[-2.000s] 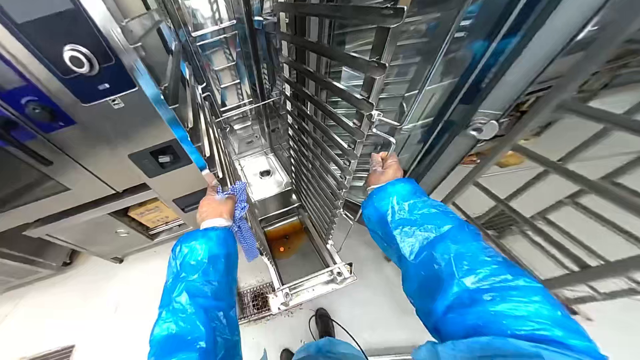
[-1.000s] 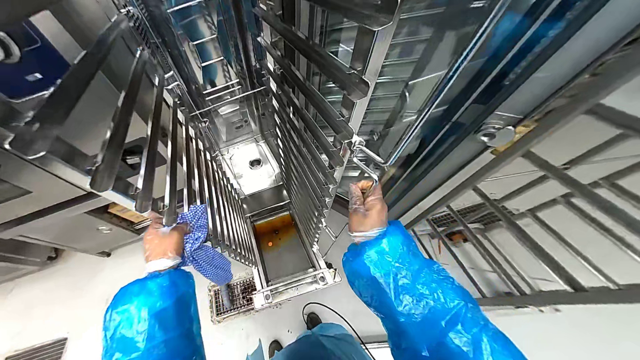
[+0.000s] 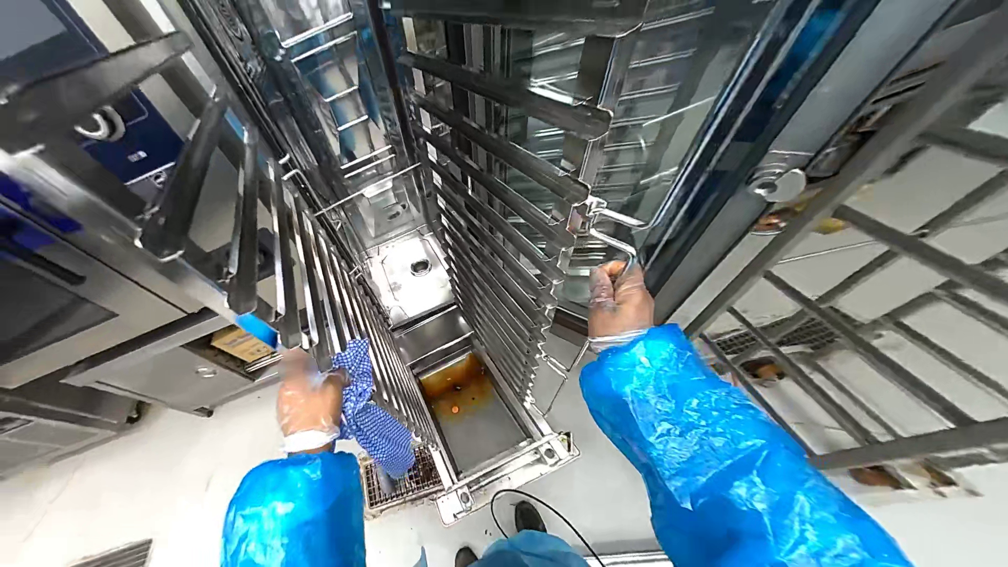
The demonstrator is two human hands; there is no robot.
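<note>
A tall metal tray rack (image 3: 516, 455) with rows of side rails stands in front of me, partly inside a steel oven cabinet. My left hand (image 3: 309, 398), in a clear glove and slightly blurred, is closed around a blue-and-white checked cloth (image 3: 379, 431) beside the rack's left rails. On the right, my right hand (image 3: 620, 303), also gloved, grips a bent metal rod handle (image 3: 614, 236) at the rack's right side. Brownish liquid or staining lies in the pan (image 3: 476, 402) at the rack's base.
The oven's control panel (image 3: 130, 134) is at the upper left, above a low steel cabinet (image 3: 181, 374). The glass oven door (image 3: 669, 150) stands to the right. Another metal rack (image 3: 890, 370) is at far right. A floor drain grate (image 3: 405, 476) and a black cable (image 3: 551, 508) lie low.
The rack's left rails loom larger than two seconds ago, as they did one second ago. Both hands keep their hold on the cloth and the rod handle. The view has shifted.
</note>
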